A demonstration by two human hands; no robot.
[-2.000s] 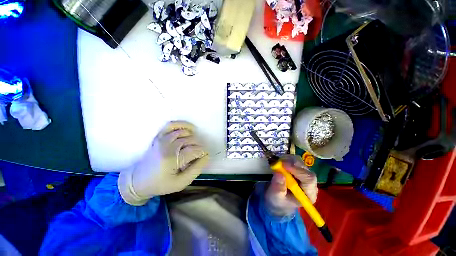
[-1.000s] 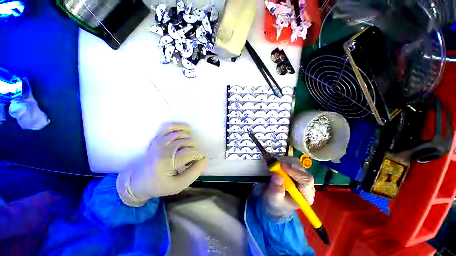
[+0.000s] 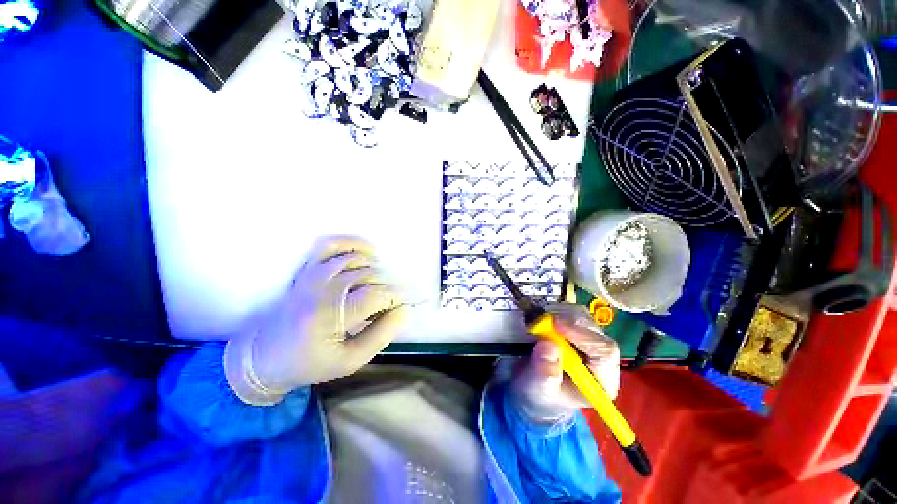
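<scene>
The pale square tray [image 3: 507, 236] lies on the white mat, with rows of small curved white pieces. My gloved right hand [image 3: 573, 364] grips the yellow soldering iron [image 3: 590, 386] like a pen. Its dark tip points up and left and is over the middle rows, left of centre; whether it touches a piece is too small to tell. My gloved left hand [image 3: 329, 320] is left of the tray, fingers curled and pinched on thin solder wire, which shows only faintly at the fingertips and towards the tray's lower left.
Black tweezers [image 3: 516, 128] lie above the tray, by a cream block [image 3: 457, 49] and a loose pile of parts [image 3: 356, 64]. Right of the tray are a white cup [image 3: 629, 261], round fan guard [image 3: 664, 162], sponge [image 3: 769, 343] and red bins [image 3: 826, 423]. The solder spool [image 3: 187, 25] is upper left.
The iron's tip has shifted slightly left and up over the tray. My left hand has barely moved. The whole view has shifted slightly.
</scene>
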